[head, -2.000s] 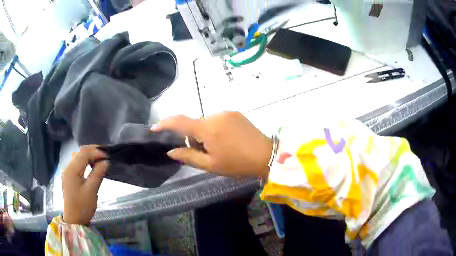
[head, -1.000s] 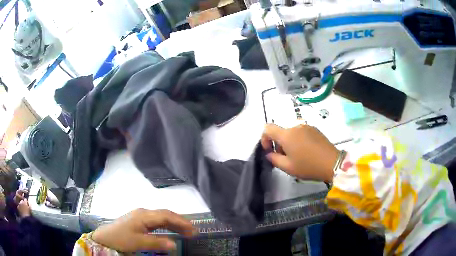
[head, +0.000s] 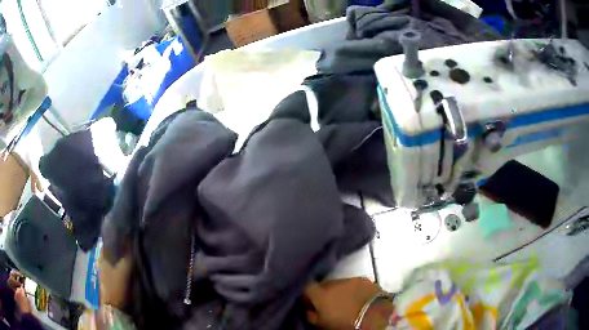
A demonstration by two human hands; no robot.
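The large dark charcoal garment (head: 271,193) lies bunched across the table left of the needle area, and part of it reaches behind the machine head. A thin pale line with a small end hangs down its front. My right hand (head: 345,301) is at the garment's lower right edge, closed on the cloth, with its fingertips partly hidden. My left hand (head: 117,280) is dim and blurred at the garment's lower left edge; its fingers are hidden by the cloth. The white sewing machine (head: 420,135) with a blue stripe stands to the right, with no cloth visible under its needle area.
A mint-green piece (head: 495,219) and a black smartphone (head: 522,192) lie right of the needle area. Snips (head: 577,223) show at the right edge. More dark cloth (head: 381,32) lies behind the machine. A box (head: 258,27) stands at the back. Another person's hand (head: 22,300) shows lower left.
The garment has been raised and spread towards the machine, covering more of the table. My right hand has moved lower, my left hand to the garment's left side. The view has shifted; the green-handled scissors no longer show.
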